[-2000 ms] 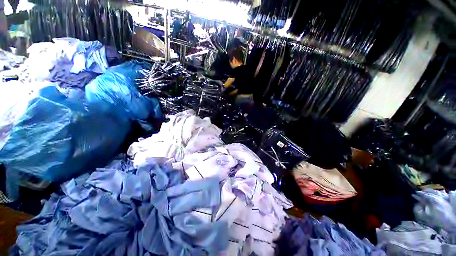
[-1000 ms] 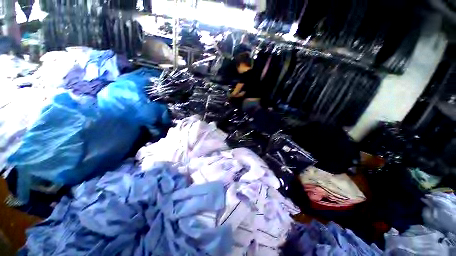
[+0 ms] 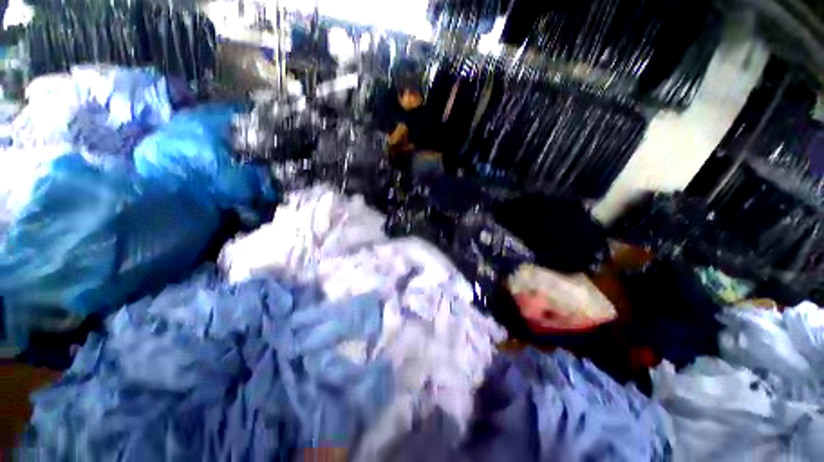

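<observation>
A crumpled heap of light blue shirts (image 3: 217, 370) lies nearest, at the bottom left and centre. A heap of white shirts (image 3: 397, 280) lies against it, behind and to its right. A grey-purple heap (image 3: 569, 406) is at the bottom right of centre, and more pale garments (image 3: 768, 379) lie at the far right. The view is blurred. Neither of my hands can be made out; a small orange-brown patch at the bottom edge is too blurred to name.
A blue plastic bag (image 3: 117, 235) bulges at the left. Folded pink and cream cloth (image 3: 560, 302) sits right of centre. Bagged dark garments (image 3: 452, 221) lie behind the heaps. A person in dark clothing (image 3: 409, 126) is further back, near hanging garments (image 3: 560, 126) and a pale pillar (image 3: 678, 135).
The view has shifted, so the heaps appear slightly further left and higher than one second ago, and it is blurrier. A small orange-brown patch now shows at the bottom edge.
</observation>
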